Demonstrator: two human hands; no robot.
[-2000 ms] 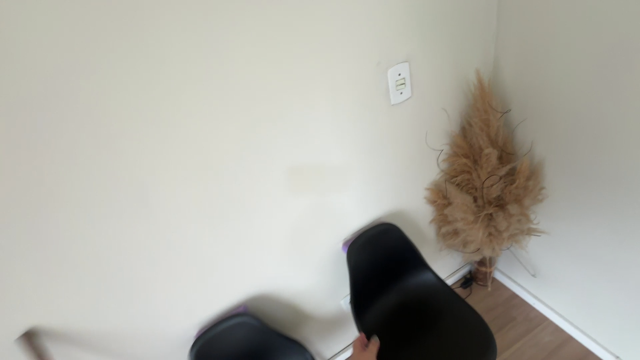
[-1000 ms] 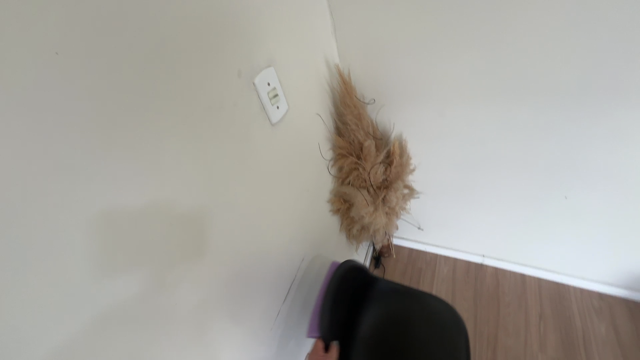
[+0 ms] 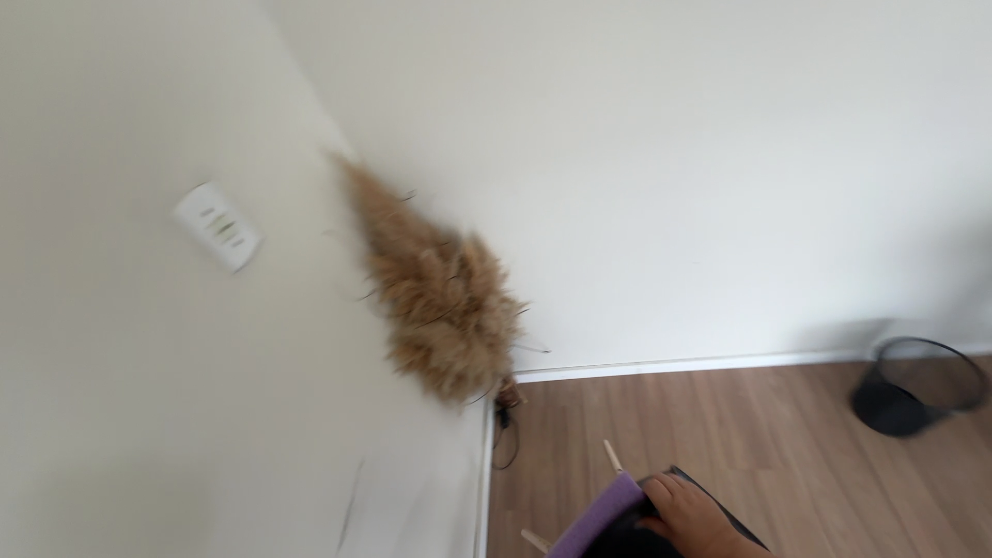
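Observation:
My right hand (image 3: pixel 686 508) is at the bottom, right of centre, its fingers curled over the top edge of a black chair's backrest (image 3: pixel 624 535). A purple strip, perhaps foam or cloth (image 3: pixel 597 515), runs along the left side of that backrest. Two light wooden chair legs (image 3: pixel 614 456) poke out beyond the strip. The rest of the chair is cut off by the lower edge of the view. My left hand is not visible.
Dried pampas grass (image 3: pixel 446 310) stands in the corner, with a dark cable (image 3: pixel 508 449) at its base. A white wall plate (image 3: pixel 219 226) is on the left wall. A black mesh wastebasket (image 3: pixel 899 403) sits on the wood floor (image 3: pixel 744 434) at right.
The view has swung right, bringing in more floor and the wastebasket. The second black chair from the earliest frame is out of view. My hand stays at the chair, which is now seen from another angle.

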